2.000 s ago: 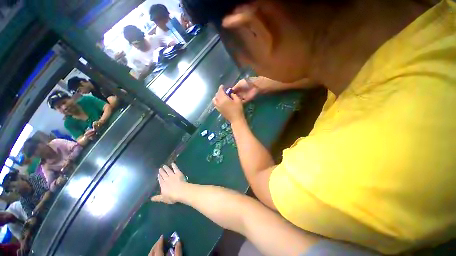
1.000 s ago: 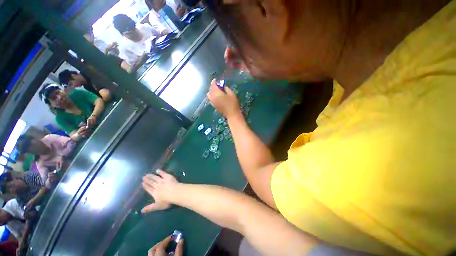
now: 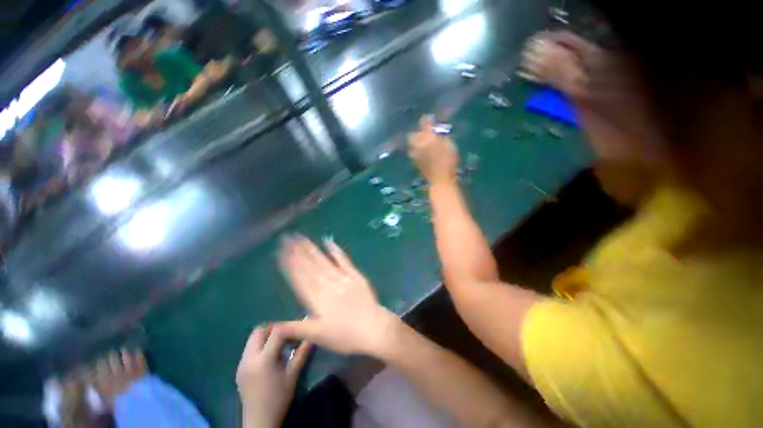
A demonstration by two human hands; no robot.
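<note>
My left hand (image 3: 263,376) is at the bottom centre, fingers curled around a small silvery square unit (image 3: 292,354), mostly hidden by the fingers. My right hand (image 3: 335,301) is above the bench, blurred, fingers spread and thumb reaching across to my left hand. A small pale glint shows by its fingertips; I cannot tell whether it is a part. I see nothing clearly gripped in my right hand.
Clear square pieces (image 3: 406,199) lie loose on the green bench (image 3: 217,305). A yellow-sleeved neighbour's hand (image 3: 435,155) holds a small unit at right. Blue-sleeved hands (image 3: 117,376) are at lower left. The dark conveyor (image 3: 226,180) and a green post (image 3: 322,109) lie beyond.
The view has swung left and down. My right hand has lifted off the bench edge and come to my left hand. Blue-sleeved hands and a blue sheet have come into view.
</note>
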